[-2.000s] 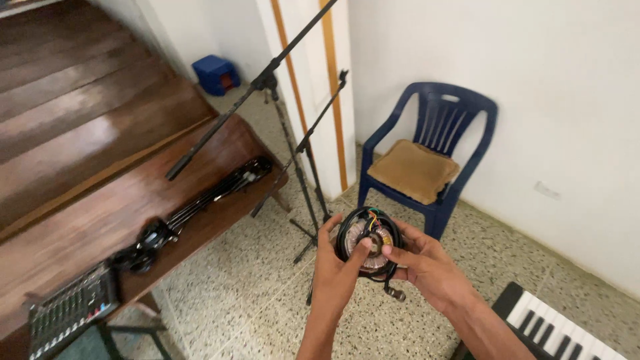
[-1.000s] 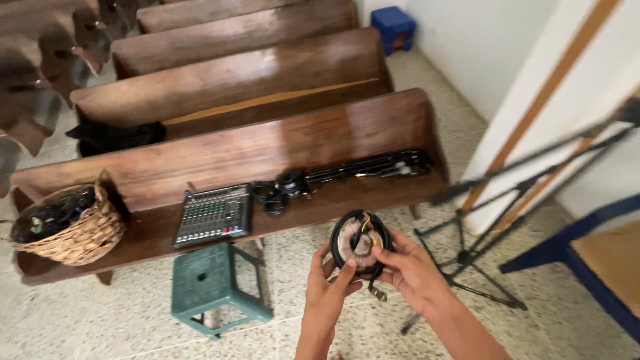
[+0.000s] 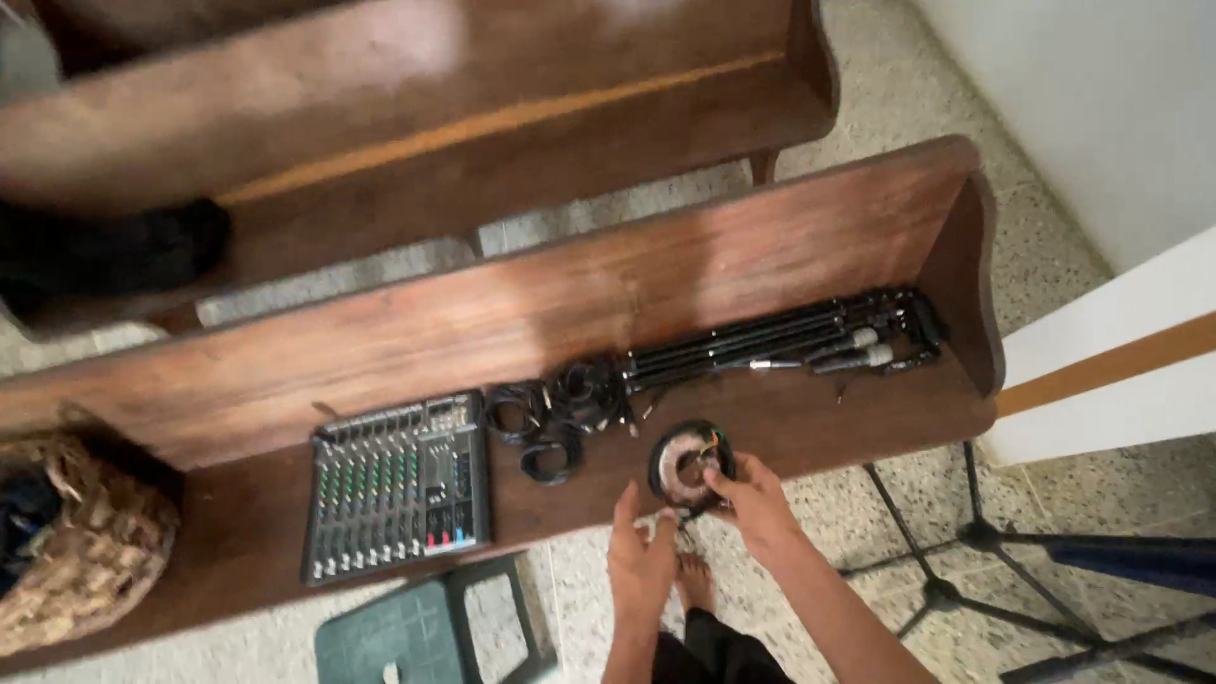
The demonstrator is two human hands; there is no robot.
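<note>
A round coil of black cable around a copper-coloured ring [image 3: 686,465], with thin coloured wires at its middle, is gripped by my right hand [image 3: 760,503] at its right edge. My left hand [image 3: 646,551] is just below and left of it, fingers apart, its fingertips near a dangling cable end; whether they touch it I cannot tell. Beyond the coil, coiled black cables [image 3: 551,456] lie on the wooden bench [image 3: 570,503]. To their right are folded black stands [image 3: 741,347] and microphones [image 3: 869,357]; to their left is an audio mixer [image 3: 399,489].
A wicker basket [image 3: 104,551] stands at the bench's left. Below the mixer is a green plastic stool [image 3: 394,632]. Black stand legs [image 3: 1007,617] spread over the floor at the lower right. Another wooden bench [image 3: 522,161] is behind, with a dark item [image 3: 114,247] on it.
The view has swung toward the bench and closer to it. Both hands were on the coil before; my left hand has shifted away from its left side while my right keeps hold.
</note>
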